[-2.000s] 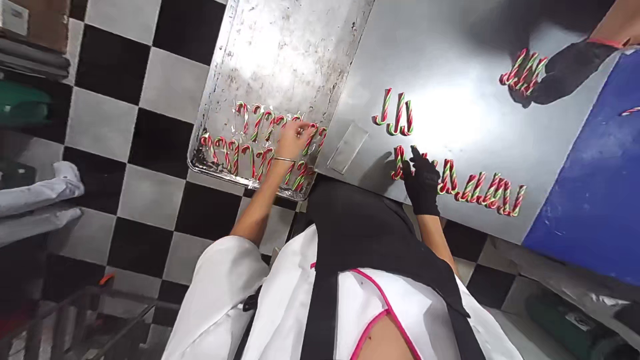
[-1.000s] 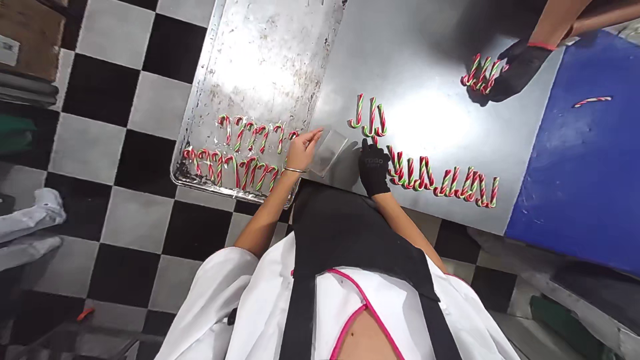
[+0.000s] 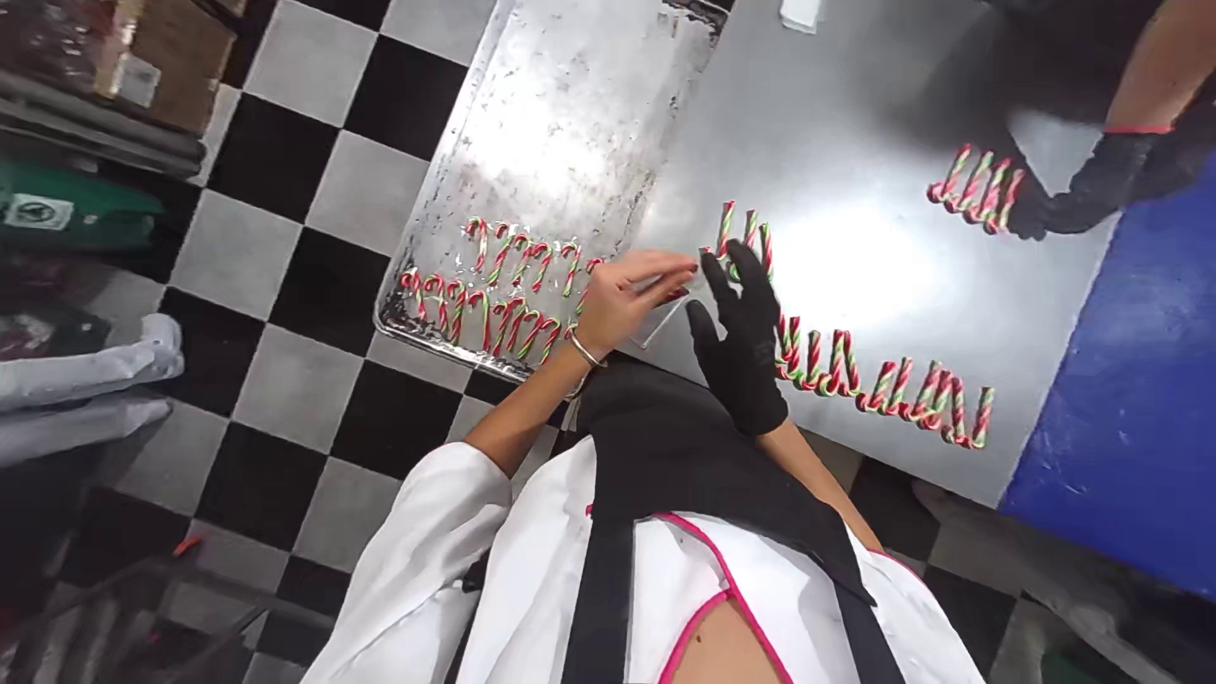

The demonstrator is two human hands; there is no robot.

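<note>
My bare left hand point(image 3: 632, 296), fingertips pinched together, is over the tray's right edge and the steel table; whether it holds something is unclear. Just right of it, my black-gloved right hand point(image 3: 739, 328) has its thumb apart and its fingertips at a few upright candy canes point(image 3: 726, 226); its grip is partly hidden. Clear plastic wrappers point(image 3: 657, 325) lie below my left fingers. More striped candy canes point(image 3: 841, 364) form a row to the right of my right hand. Hooked candy canes point(image 3: 480, 245) in clear wrapping lie in two rows on the metal tray point(image 3: 560, 123).
Across the steel table point(image 3: 836, 123), a co-worker's black-gloved hands point(image 3: 1073, 195) are beside a small group of candy canes point(image 3: 978, 188). A blue surface point(image 3: 1121, 380) adjoins the right edge. Another person's white-clad legs point(image 3: 76, 375) show at left, over the checkered floor.
My two hands have come close together, the right one now reaching up to the separate upright candy canes. The co-worker's gloved hands stay by their group.
</note>
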